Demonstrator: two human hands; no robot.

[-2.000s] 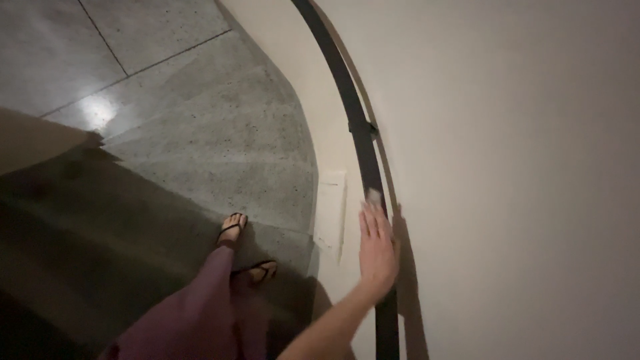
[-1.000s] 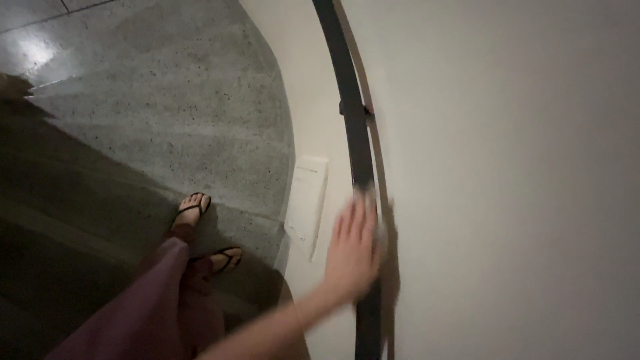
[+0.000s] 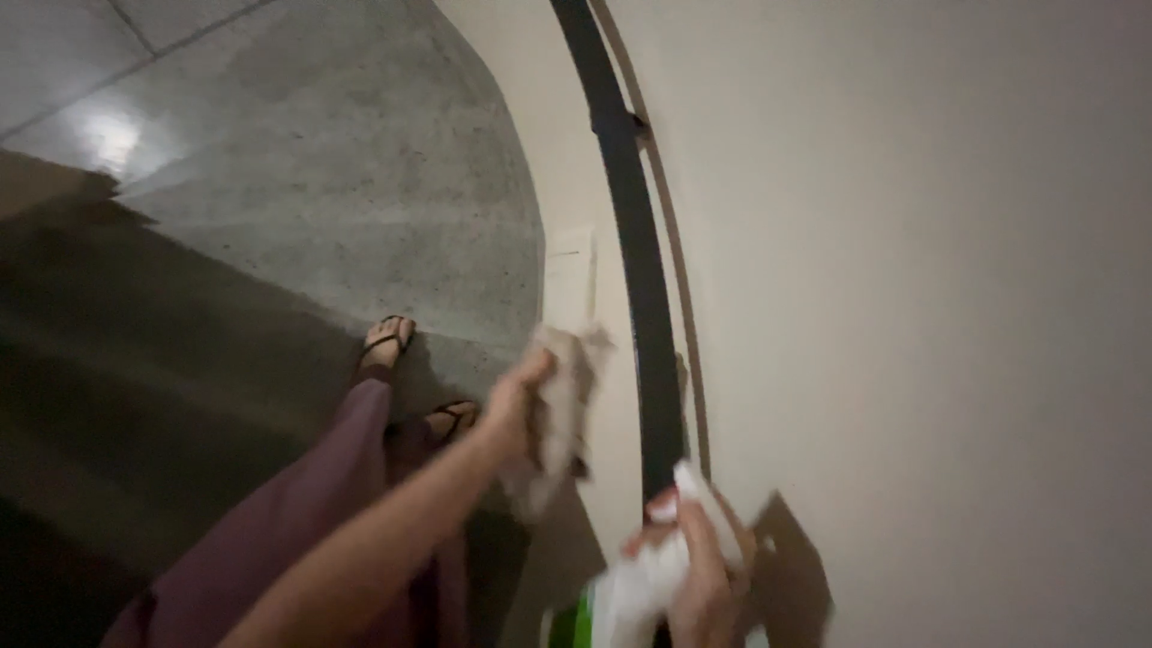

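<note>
A dark handrail (image 3: 641, 252) curves along the pale wall. My left hand (image 3: 517, 405) is closed around a crumpled whitish cloth or wipe (image 3: 565, 387), left of the rail and apart from it; motion blurs both. At the lower right, my right hand (image 3: 706, 571) grips a white, soft-looking cloth or wipe (image 3: 639, 576) over the lower part of the rail. A green and white item (image 3: 572, 621), perhaps a packet, shows below it, cut off by the frame edge; whether the right hand holds it too, I cannot tell.
My feet in black flip-flops (image 3: 387, 340) stand on grey speckled steps (image 3: 387, 198) that fan out along the curved wall (image 3: 918, 270). A bracket (image 3: 637, 124) joins the rail to the wall. A pale rectangular panel (image 3: 569, 279) sits low on the wall. Shadow covers the lower-left steps.
My left hand, earlier on the handrail with something pale at its fingers, has come off it to the left. My right hand and the white and green items have come into view.
</note>
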